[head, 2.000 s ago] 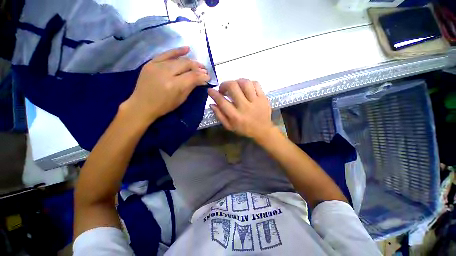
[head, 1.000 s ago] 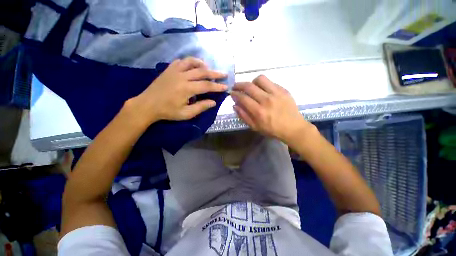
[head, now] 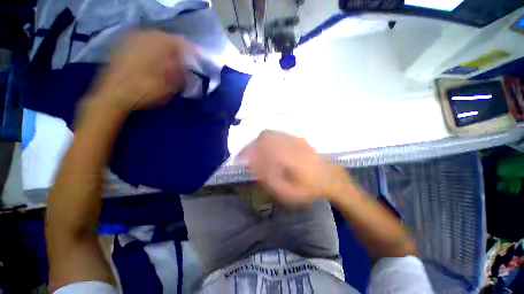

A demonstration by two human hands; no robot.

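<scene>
The navy garment panel (head: 172,143) lies on the left of the white machine table, its pale grey-blue side turned up toward the top left. Its right edge is away from the needle area. My left hand (head: 150,69) is blurred, over the upper part of the cloth, its fingers curled at a pale fold; whether it grips is unclear. My right hand (head: 287,166) is blurred, at the table's front edge, right of the cloth and apart from it. The presser foot and needle (head: 261,49) are at the top centre, with a blue round knob (head: 287,61) beside them.
A phone (head: 478,103) lies on a tan tray at the table's right. The machine body and a lit screen (head: 434,4) are at the top right. A grey-blue basket (head: 442,212) is below the table at right. Navy and pale pieces (head: 161,261) hang left of my lap.
The cloth's right edge has moved left, away from the needle, and folded over. My left hand has moved up and left. My right hand has moved down, off the cloth edge. The view has shifted.
</scene>
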